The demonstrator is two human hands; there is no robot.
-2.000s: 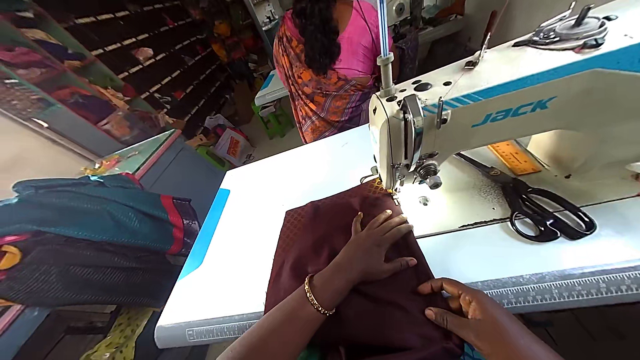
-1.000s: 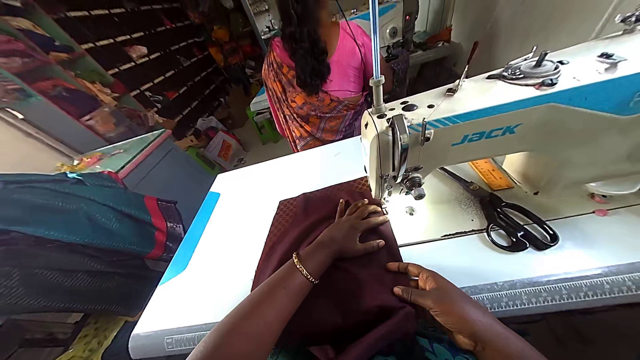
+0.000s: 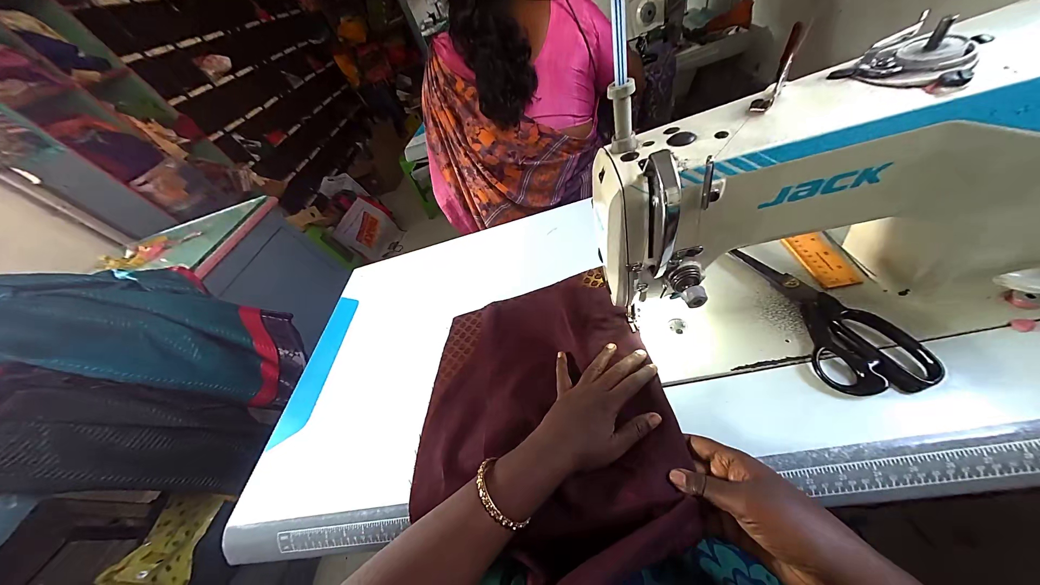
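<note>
A dark maroon cloth [image 3: 520, 390] with a gold-patterned corner lies on the white table of a Jack sewing machine [image 3: 780, 162]. Its right edge runs up to the needle and presser foot [image 3: 633, 315]. My left hand [image 3: 597, 414], a gold bangle on its wrist, rests flat on the cloth just below the needle with its fingers spread. Lower right, at the table's front edge, my right hand [image 3: 723, 491] pinches the cloth's right edge between thumb and fingers. The lower end of the cloth hangs over the edge towards me.
Black-handled scissors [image 3: 861, 341] and an orange ruler [image 3: 822, 260] lie on the machine bed at right. A measuring scale [image 3: 918, 470] runs along the table's front edge. Teal and dark fabric [image 3: 138, 341] hangs at left. A person [image 3: 520, 106] is beyond the table, facing away.
My left hand has slid back a little from the needle, down the cloth. My right hand keeps its hold at the cloth's edge.
</note>
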